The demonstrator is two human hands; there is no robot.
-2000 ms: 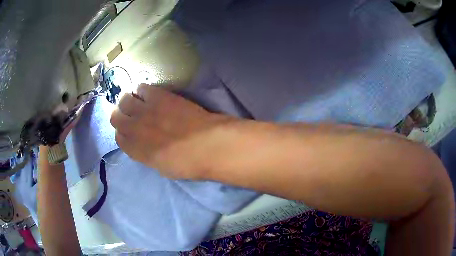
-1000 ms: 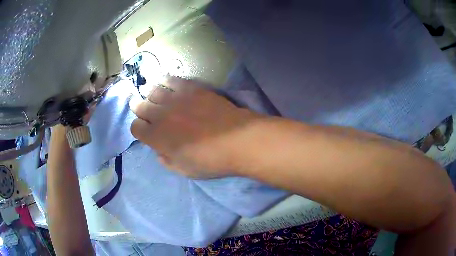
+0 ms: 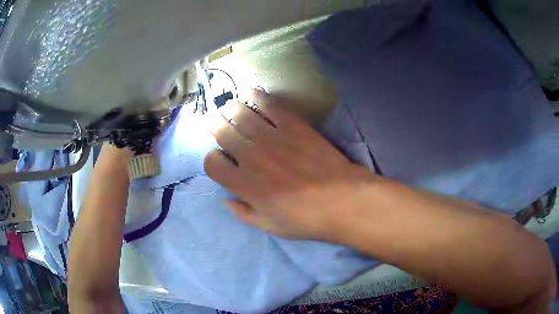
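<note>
A light blue garment panel (image 3: 208, 245) lies on the sewing machine bed, its upper edge at the brightly lit presser foot (image 3: 201, 89). A dark binding strip (image 3: 160, 214) curves along a pale piece at its left. My right hand (image 3: 276, 153) lies palm down on the cloth just right of the presser foot, fingers bent and slightly apart; whether it pinches the cloth is hidden. My left forearm reaches up behind the tension dial (image 3: 144, 165); the left hand itself is hidden behind the machine head (image 3: 153, 37).
A larger blue panel (image 3: 429, 92) is draped at the right. Dark scissors (image 3: 539, 208) show partly at its right edge. More blue cloth with dark edging (image 3: 49, 208) lies at the far left. A ruler scale (image 3: 368, 285) runs along the table's front edge, above patterned clothing (image 3: 380, 302).
The view has shifted, so the machine, cloth and hands appear farther right. My right hand stays beside the presser foot, its fingers a little more spread.
</note>
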